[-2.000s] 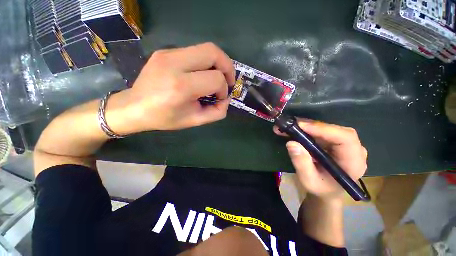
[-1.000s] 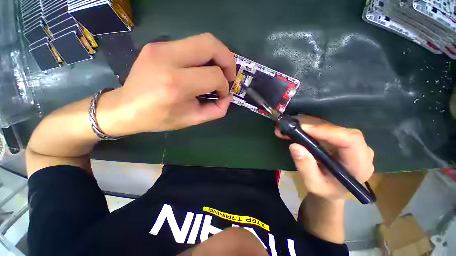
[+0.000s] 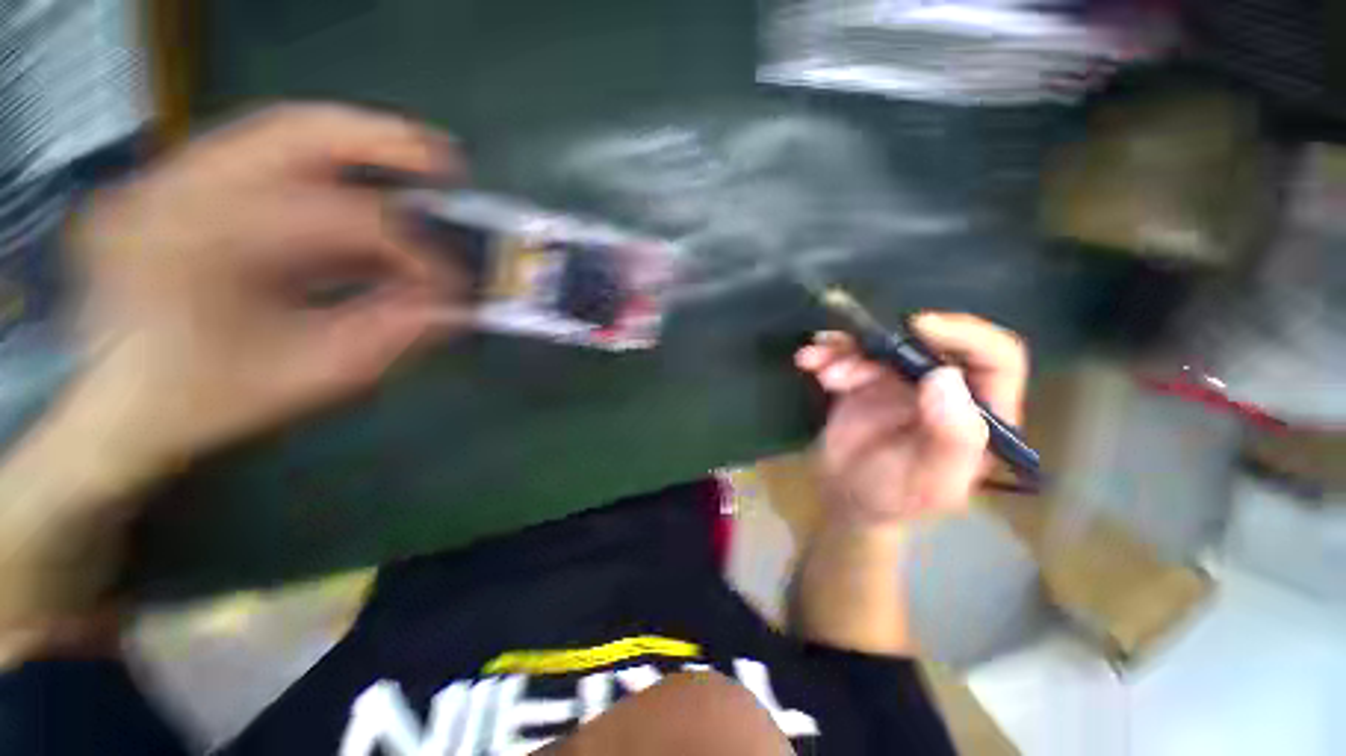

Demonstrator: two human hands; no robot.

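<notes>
The frame is blurred. My left hand (image 3: 281, 251) grips the left end of the circuit board (image 3: 583, 281), which has a white edge, a dark rectangle and red patches. An orange-yellow strip shows on the board beside my fingers. My right hand (image 3: 908, 421) holds the black soldering iron (image 3: 960, 396) like a pen. Its tip points up and left and is apart from the board. My left fingers hide the board's left end, and I cannot tell whether the board touches the mat.
The dark green mat (image 3: 650, 428) has whitish smears right of the board. Blurred white stacked boards (image 3: 915, 52) lie at the top right. A dull yellow-brown round thing (image 3: 1159, 170) is at the right. A brown cardboard piece (image 3: 1122, 569) is below the bench edge.
The view has swung to the right. The iron's tip has come away from the board, and the gap between my hands has widened. The rows of screens have left clear view.
</notes>
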